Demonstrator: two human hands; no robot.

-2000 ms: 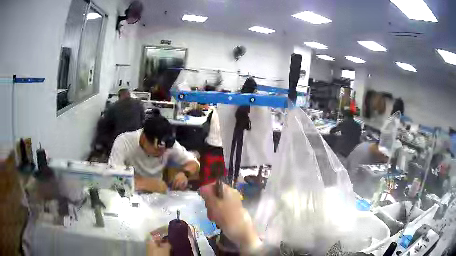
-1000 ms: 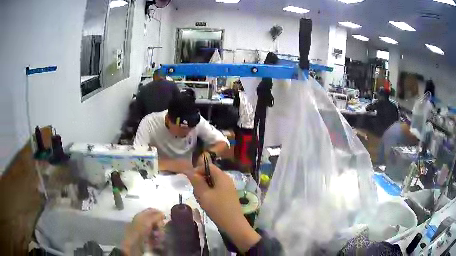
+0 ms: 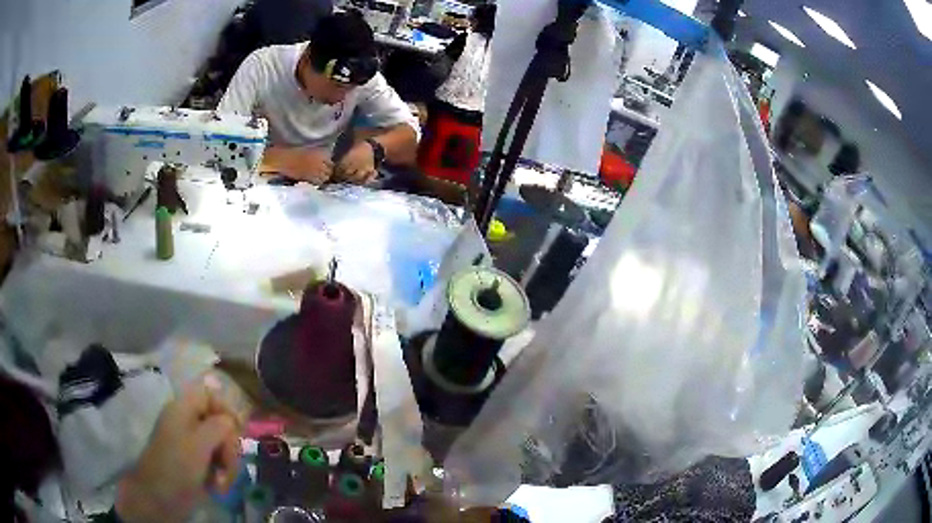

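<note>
My left hand (image 3: 184,449) is at the lower left, blurred, with its fingers curled together; I cannot tell whether anything is between them. My right hand is not in view. A maroon thread cone (image 3: 327,337) stands upright to the right of my left hand. A larger pale-topped dark thread cone (image 3: 472,327) stands further right. Several small coloured thread cones (image 3: 314,465) are grouped at the bottom. Dark maroon cloth (image 3: 22,449) shows at the left edge, partly cut off.
A white strip (image 3: 393,409) hangs between the large cones. A clear plastic bag (image 3: 664,286) hangs from the blue bar (image 3: 654,18). A person in a white shirt (image 3: 322,107) sits across at a white machine (image 3: 179,143). White fabric (image 3: 112,419) lies at lower left.
The view has tilted down. My right hand, earlier raised with a slim dark object, has left the picture. My left hand now appears further left of the maroon cone.
</note>
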